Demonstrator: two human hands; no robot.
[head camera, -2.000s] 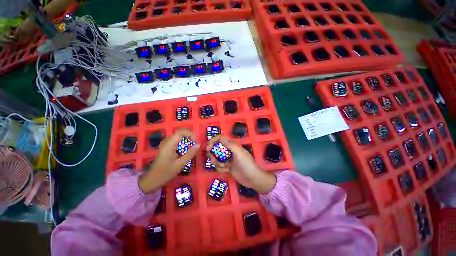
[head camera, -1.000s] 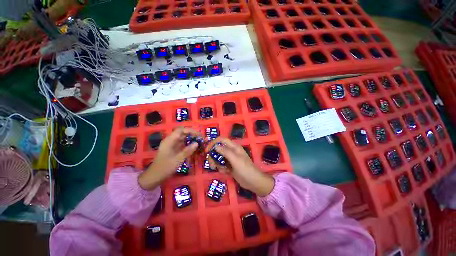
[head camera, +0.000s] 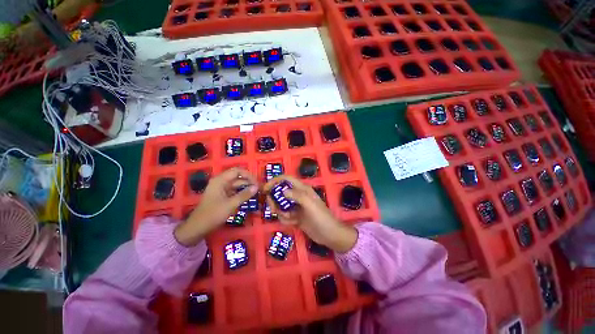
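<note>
A red-orange compartment tray lies directly before me, with smartwatch bodies in many pockets, some lit and some dark. My right hand holds a lit smartwatch body in its fingertips above the middle of the tray; white digits show on its screen. My left hand is beside it, with its fingertips around another smartwatch body, partly hidden by the fingers. Lit watches lie in pockets just below the hands, one near the left forearm and one to its right.
Two rows of charging watches glow on a white sheet at the back. White cables tangle at left near a pink fan. A paper slip lies beside a filled side tray. More trays stand behind.
The watch screens in my hands changed from coloured icons to white digits on the right one. The left watch has tilted and sits lower in the fingers. The hands stay over the tray's middle.
</note>
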